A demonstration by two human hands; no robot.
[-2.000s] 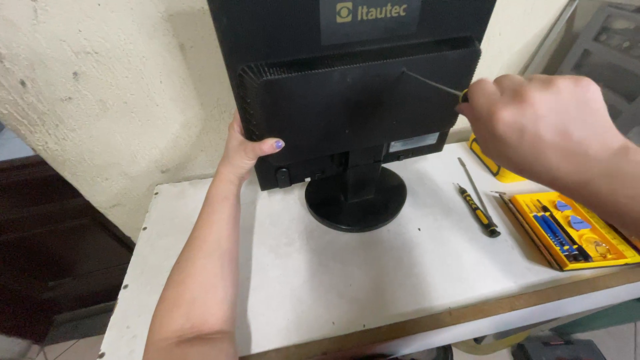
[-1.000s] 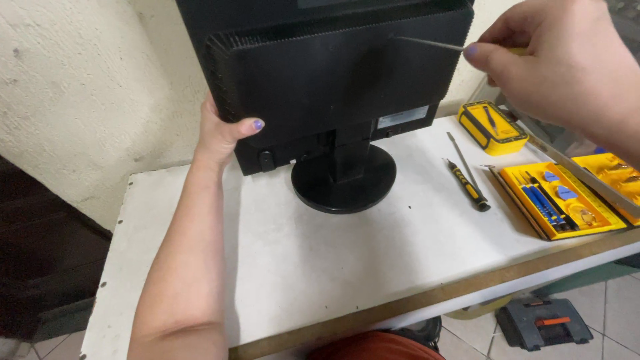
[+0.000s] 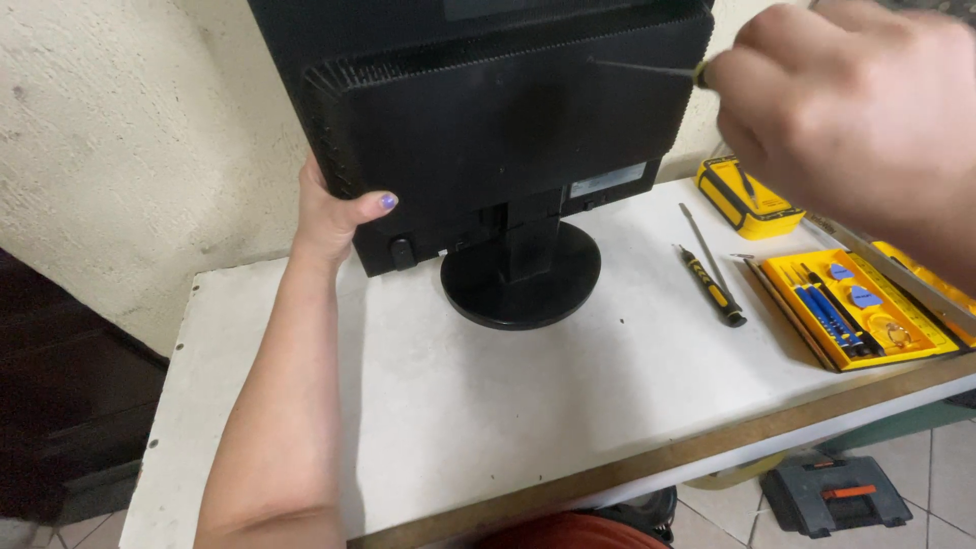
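A black computer monitor stands on its round base, its back facing me. My left hand grips its lower left edge, thumb on the back cover and fingers hidden behind. In my right hand is a screwdriver with a thin shaft and a partly hidden yellow and black handle. Its tip meets the upper part of the back cover, at what looks like a screw hole. Below my right hand, a second yellow and black screwdriver lies beside a thin metal tool.
On the right of the white table are an open yellow tool kit with blue tools and picks, and a yellow box. A rough wall rises behind. A dark toolbox sits on the tiled floor.
My left hand stays on the monitor's edge, and the screwdriver in my right hand still reaches the same area of the back cover. The view has shifted somewhat.
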